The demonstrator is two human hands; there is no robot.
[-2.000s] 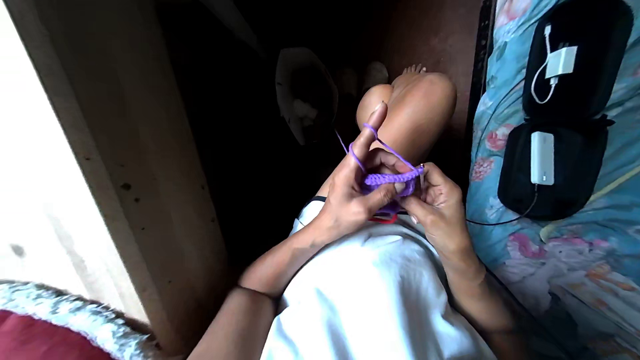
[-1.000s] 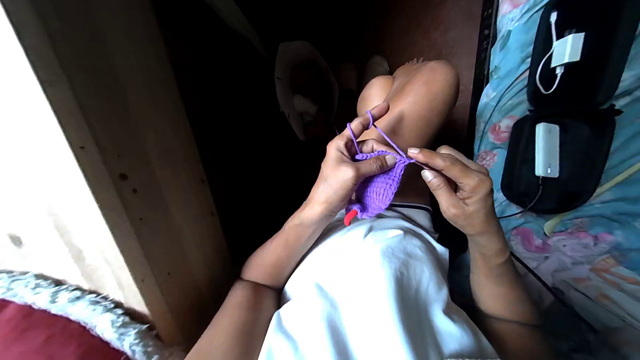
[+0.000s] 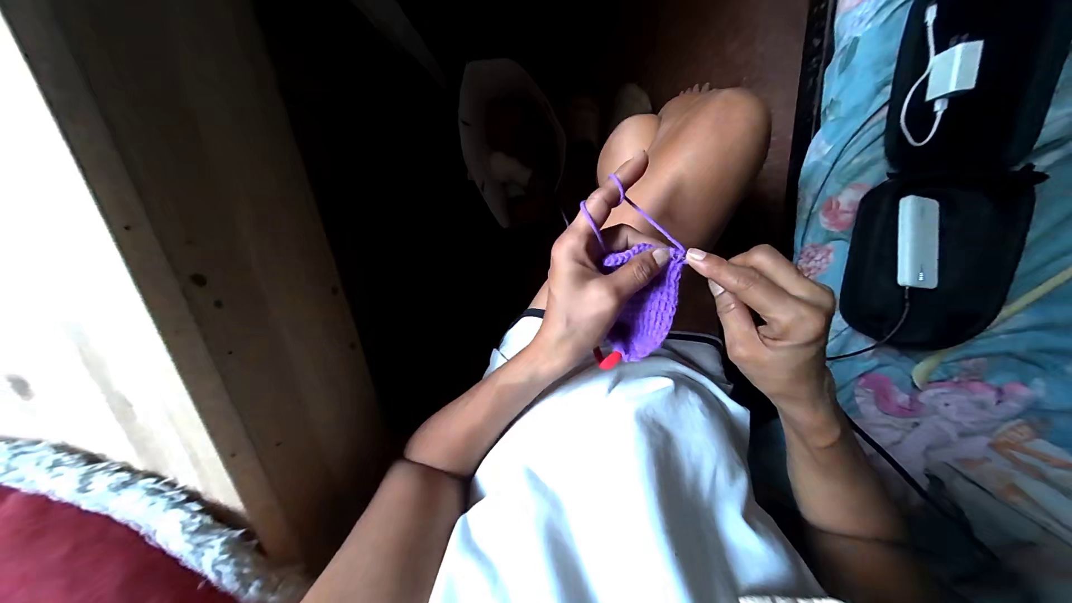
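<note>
My left hand (image 3: 586, 285) pinches a purple crochet piece (image 3: 653, 314) near its top edge, thumb in front. Purple yarn (image 3: 653, 224) loops around my raised left index finger and runs down to the corner of the piece. At that corner my right hand (image 3: 766, 314) has its thumb and index fingertip close together, around what looks like a thin hook, mostly hidden by the fingers. A small red item (image 3: 610, 361), perhaps a stitch marker, shows at the bottom of the piece, just above my white shirt.
On the right, a floral sheet (image 3: 955, 402) bears an open black case (image 3: 863, 293) with a white power bank (image 3: 918, 243) and a white charger (image 3: 955, 71). A cable runs past my right arm. Wooden boards (image 3: 193, 276) stand at left; a pale bag-like container (image 3: 477, 109) sits in the dark beyond.
Two seconds ago the hands were close together with the piece bunched between them. Now the right hand is farther right and the piece hangs flatter, with the red item showing at its bottom.
</note>
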